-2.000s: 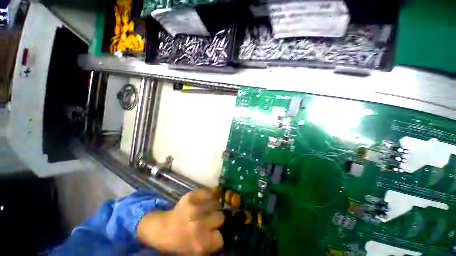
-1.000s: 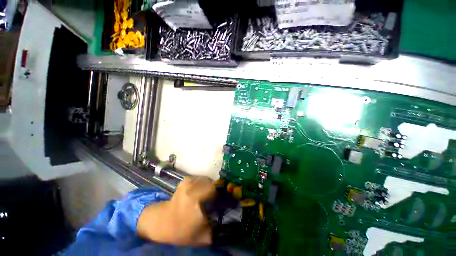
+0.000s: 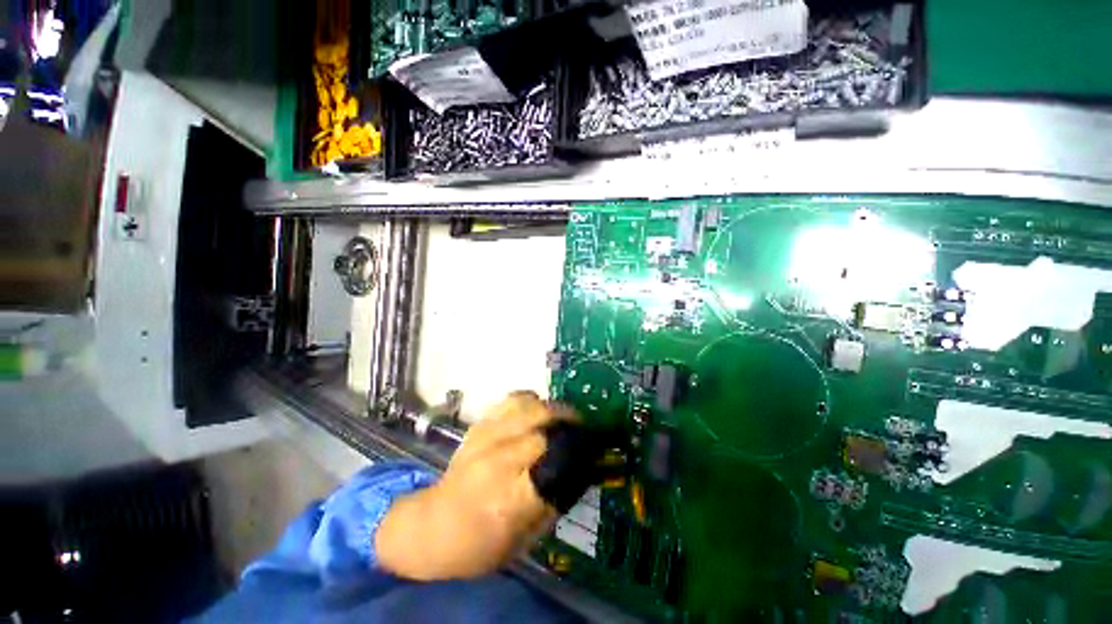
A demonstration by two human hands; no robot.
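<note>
The large green circuit board (image 3: 744,488) lies on the rails. My left hand (image 3: 488,488), in a blue sleeve with black covers on its fingertips, reaches from the lower left over the board's near left corner. Its fingers are bent down at the orange-yellow disc parts (image 3: 638,500); the fingertips are dark and blurred, so whether they grip a part cannot be told. White rectangular blocks (image 3: 578,527) show just below the fingers. My right hand is not in view.
Bins of orange parts (image 3: 346,137), dark silvery parts (image 3: 482,137) and lighter silvery parts (image 3: 732,95) stand beyond the silvery rail (image 3: 415,207). A bin of green-looking parts (image 3: 433,34) is behind. A white machine (image 3: 146,280) stands at the left.
The view has shifted. My left hand has moved up and right over the board, its fingertips now nearer the dark upright blocks. The white blocks at the corner show more clearly.
</note>
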